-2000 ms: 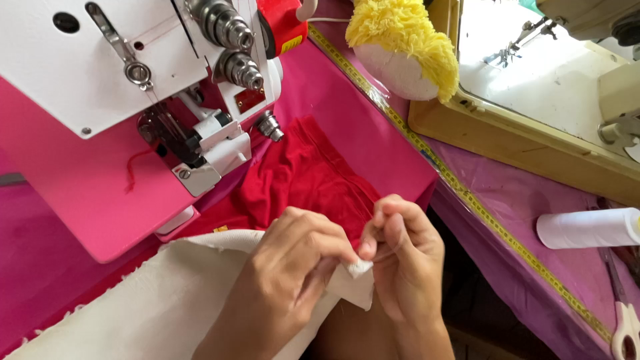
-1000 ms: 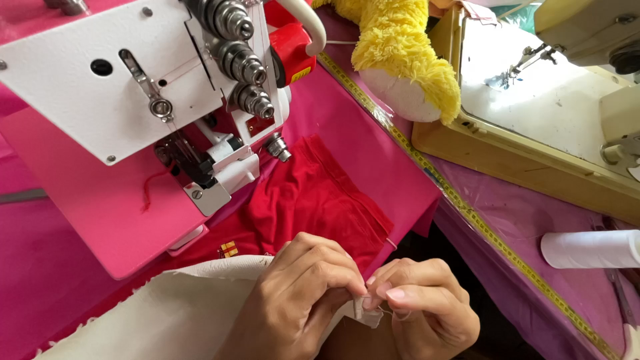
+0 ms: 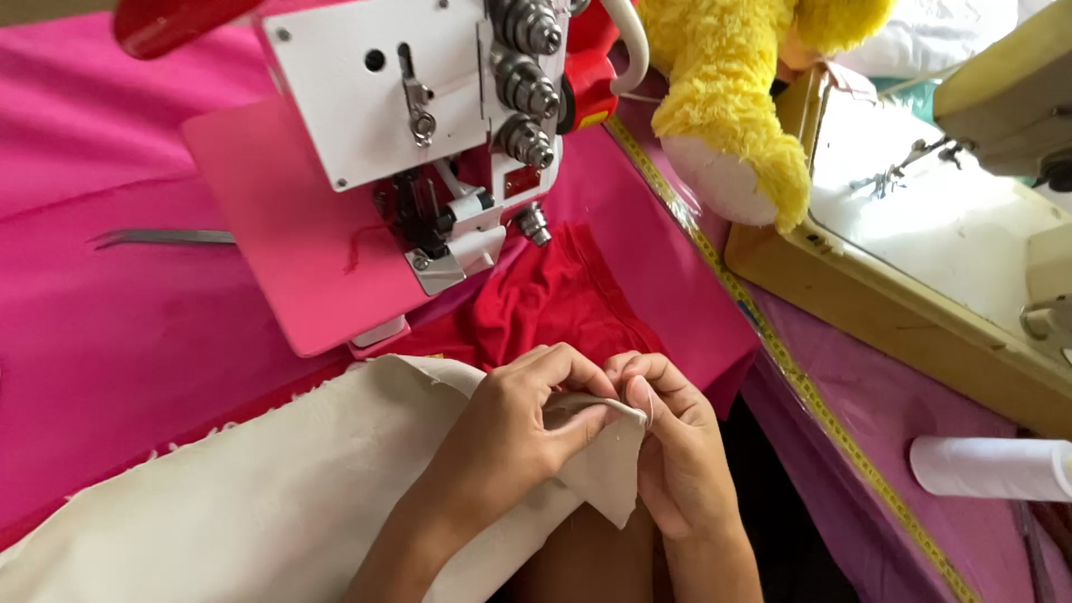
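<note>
A cream fabric piece point(image 3: 293, 469) with a frayed edge spreads from the lower left to both hands. My left hand point(image 3: 511, 427) pinches its folded edge between thumb and fingers. Close beside it, my right hand point(image 3: 674, 427) grips the corner of that edge between thumb and forefinger, where a thin thread shows at the fingertips. A pointed flap of the cloth hangs below the fingers. Behind the hands lies a crumpled red fabric point(image 3: 553, 301), partly hidden by the cream cloth and the fingers.
A white and pink overlock sewing machine point(image 3: 385, 92) stands upper left, with metal tweezers point(image 3: 172, 238) beside it. A yellow tape measure point(image 3: 796, 377) runs diagonally on the right. Beyond it are a yellow plush toy point(image 3: 729, 109), a second sewing machine point(image 3: 888, 310) and a white thread cone point(image 3: 988, 467).
The cream cloth's corner, bunched at the fingertips before, now shows as a pointed flap hanging below them. The fingers have shifted along the edge. The view has moved somewhat.
</note>
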